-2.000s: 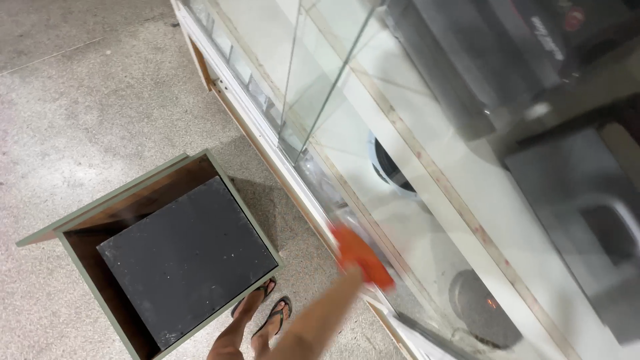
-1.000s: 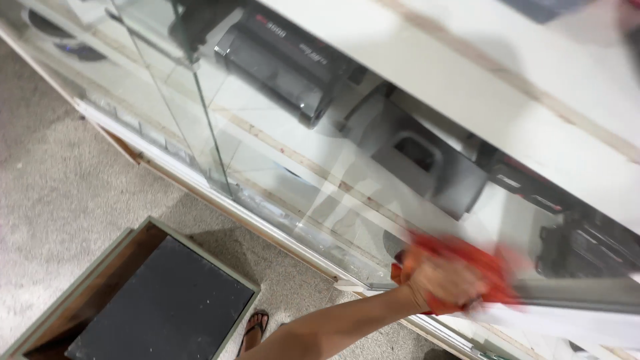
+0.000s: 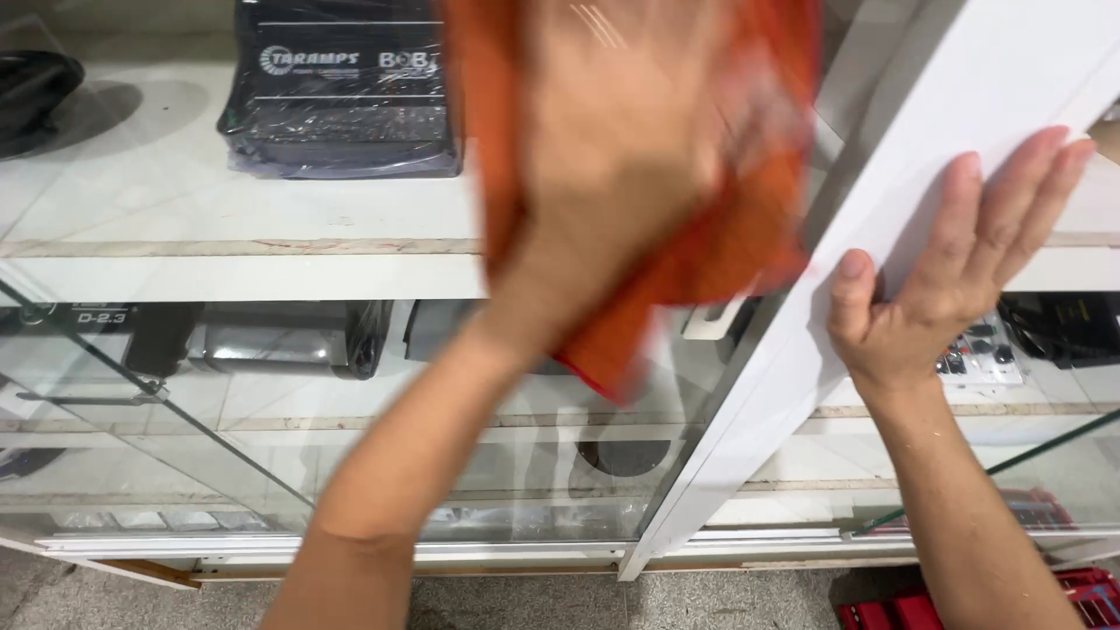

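My left hand (image 3: 621, 114), blurred, is on an orange cloth (image 3: 612, 341) against the glass door (image 3: 525, 455) of a white display cabinet. The cloth spreads out on both sides of the hand, and its lower corner hangs below the wrist. To the right, my right hand (image 3: 945, 262) lies with fingers apart on the white upright post (image 3: 752, 385) of the cabinet, holding nothing. Behind the glass, a black boxed device in clear plastic wrap (image 3: 350, 87) stands on the upper shelf, left of the cloth.
The shelf below holds a grey device (image 3: 280, 337) and other dark items. A glass door edge (image 3: 236, 437) runs diagonally at left, with a small metal fitting. A round dark object (image 3: 623, 455) is low behind the glass. Red objects (image 3: 892, 612) lie on the speckled floor at lower right.
The view has swung a lot, to face the cabinet and its post. My right hand on the post now shows. The open box-like cabinet on the floor is out of view.
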